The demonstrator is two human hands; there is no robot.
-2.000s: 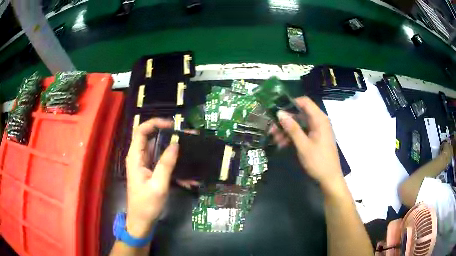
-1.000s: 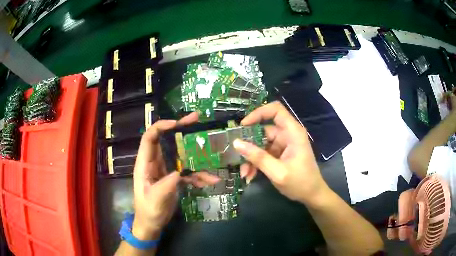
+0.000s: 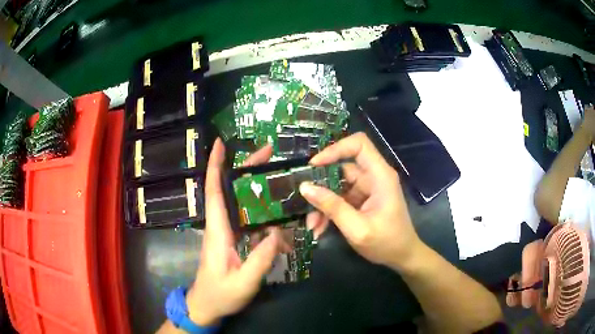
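A green circuit board (image 3: 264, 194) lies in a black housing (image 3: 229, 196) held level at the centre. My left hand (image 3: 228, 267) holds the housing's left end, with the thumb and fingers at its edges. My right hand (image 3: 365, 202) grips the right end, with the thumb on the board's face. A small orange tab shows at the board's left end. A heap of green boards (image 3: 261, 104) lies behind my hands, and more boards (image 3: 297, 254) lie partly hidden below them. The housing's right end is mostly hidden by my fingers.
Black housings (image 3: 163, 155) with pale strips stand in a column at left, beside red trays (image 3: 49, 251) bearing bundled boards (image 3: 51, 130). Black flat panels (image 3: 417, 147), white paper (image 3: 479, 130) and a second housing stack (image 3: 424, 47) are at right. A pink fan (image 3: 566, 274) and a person's arm are far right.
Two seconds ago the board was in my right hand, apart from the housing; now it lies in it. Since one second ago, my left hand has shifted right along the housing's end, and the pale strip there is no longer visible.
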